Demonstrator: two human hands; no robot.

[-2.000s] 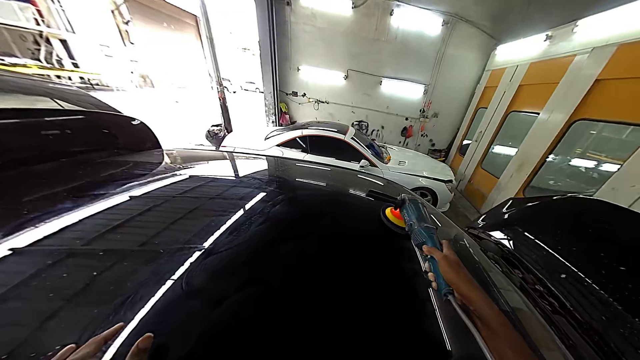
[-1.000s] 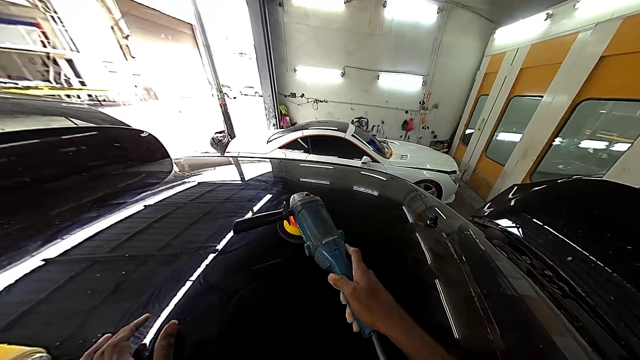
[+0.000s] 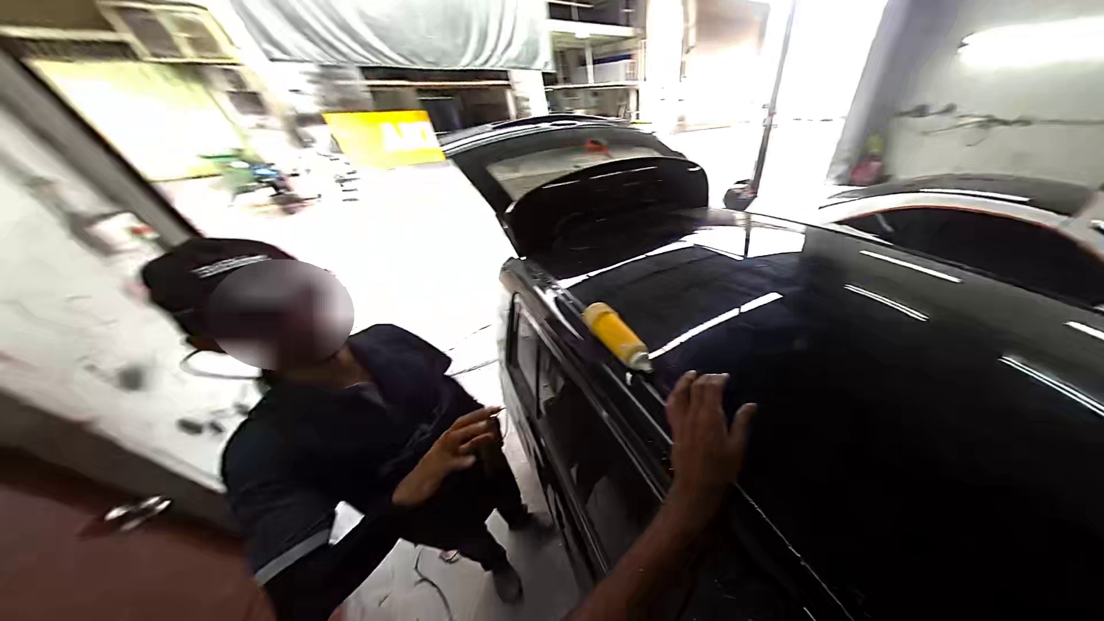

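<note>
My left hand point(image 3: 707, 431) rests near the side edge of a glossy black car roof point(image 3: 862, 414), fingers apart and holding nothing. Just beyond its fingertips a yellow bottle point(image 3: 614, 332) with a pale tip lies on its side along the roof's edge. Ceiling lights reflect as bright streaks in the paint. Neither my right hand nor the blue polisher appears in the present view.
A person in dark clothes and a cap point(image 3: 207, 280) stands close beside the car at the left, one hand raised. The car's raised tailgate point(image 3: 612, 194) is at the far end. Another car point(image 3: 966, 224) stands at the right.
The view has swung far to the left. Between the two earlier frames, my right hand moved the blue polisher leftward over the roof; both are now out of view. The person and the whole bottle have come into view.
</note>
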